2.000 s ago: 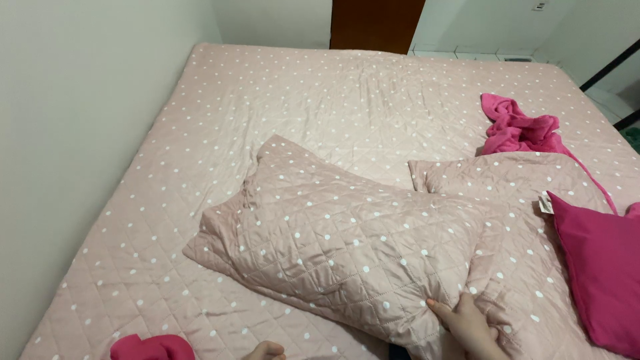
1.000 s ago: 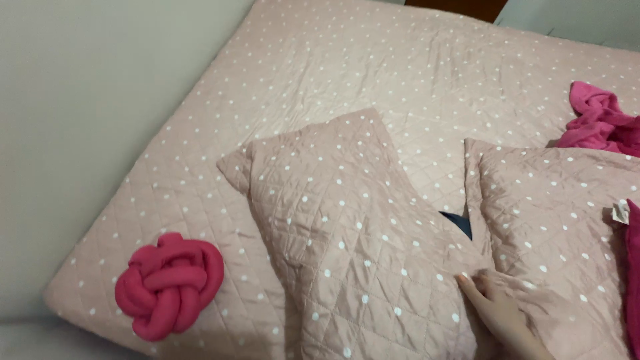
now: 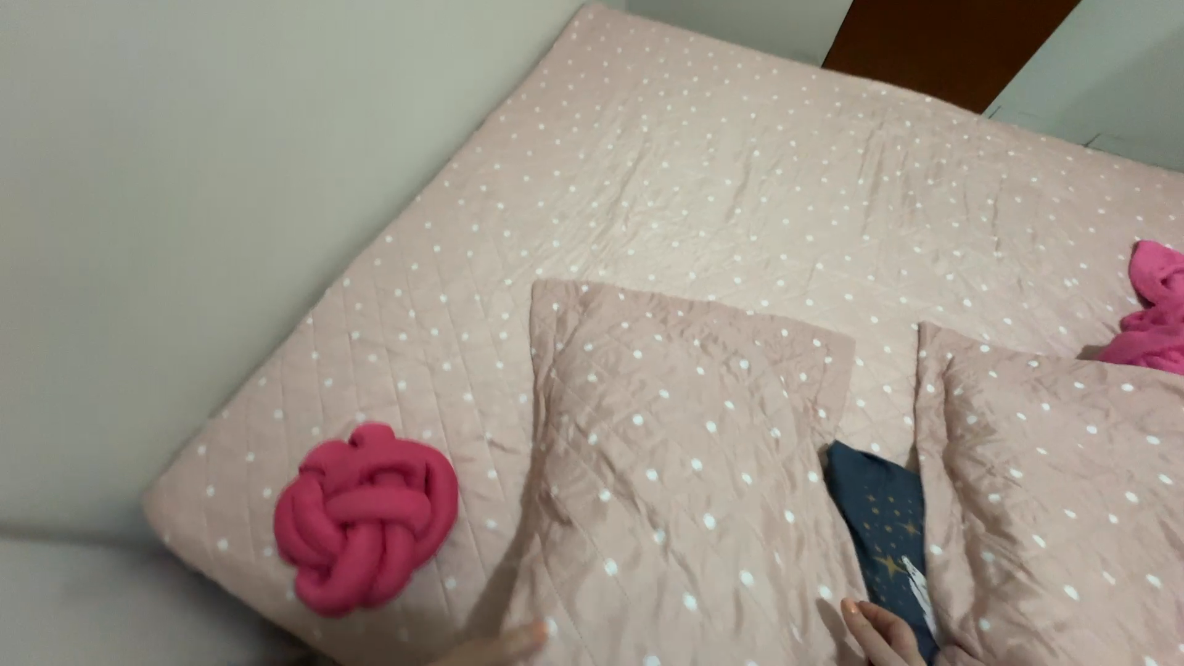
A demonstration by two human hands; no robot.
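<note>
A pink quilted pillow with white dots [image 3: 684,462] lies lengthwise on the matching bedspread [image 3: 740,213]. At its lower left edge my left hand [image 3: 504,645] shows only partly, its fingertips against the fabric. My right hand [image 3: 883,634] is at the pillow's lower right edge, fingers bent, over a dark blue cloth item with gold stars [image 3: 883,536]; whether it grips anything is unclear. That blue item lies between this pillow and a second dotted pillow [image 3: 1064,490] on the right. A magenta knotted cushion [image 3: 365,518] rests to the left.
A bright pink bunched cloth [image 3: 1152,314] lies on the bed at the right edge of the view. A pale wall [image 3: 231,166] runs along the bed's left side. Beyond the far edge stands a brown door or panel [image 3: 943,46].
The left pillow has turned from lying slantwise to nearly straight along the bed. More of the blue item shows between the pillows. My left hand is back in view at the pillow's left edge.
</note>
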